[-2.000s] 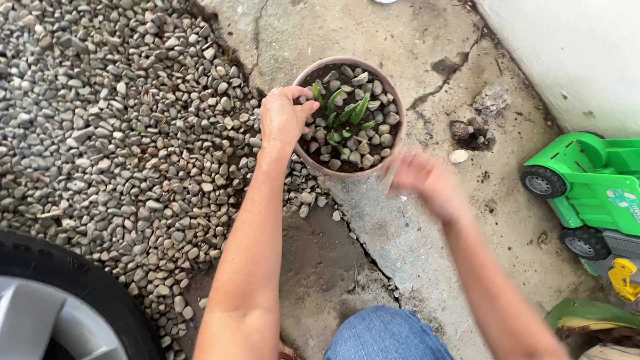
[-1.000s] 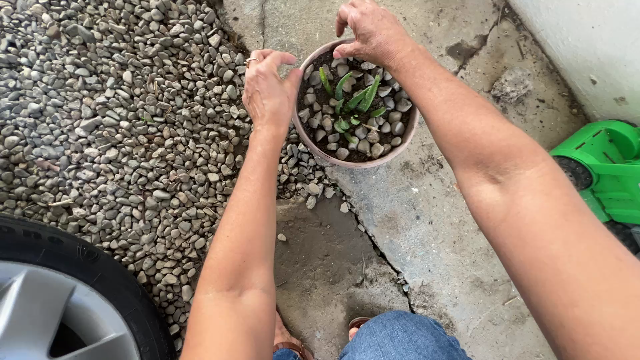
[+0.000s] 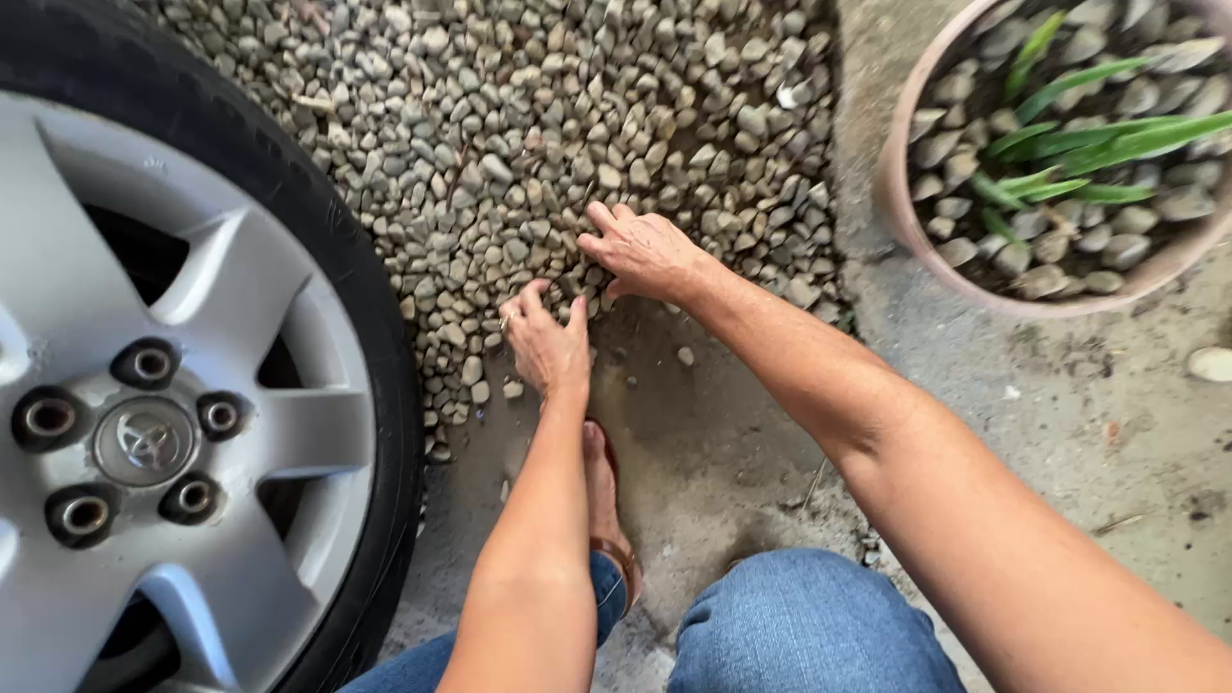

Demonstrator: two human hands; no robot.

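Observation:
Both hands are low over the near edge of the grey gravel (image 3: 539, 144), side by side. My left hand (image 3: 547, 342), with a ring on one finger, touches the stones, its fingers apart and slightly bent. Just up and to the right, my right hand (image 3: 647, 252) reaches from the right with its fingers spread over the pebbles; the undersides of its fingers are hidden. To the right on the concrete stands a round pinkish plant pot (image 3: 900, 183) holding pebbles, dark soil and a green plant (image 3: 1088, 140) with long narrow leaves.
A car wheel (image 3: 241, 385) with a silver rim and black tyre stands close on the left. Concrete (image 3: 1059, 414) borders the gravel on the right. My sandalled foot (image 3: 602, 481) and my jeans-covered knee (image 3: 808, 616) are below the hands.
Both hands have left the pot's rim and moved to the gravel on the left. The view has swung toward the wheel, and the green toy truck is out of sight.

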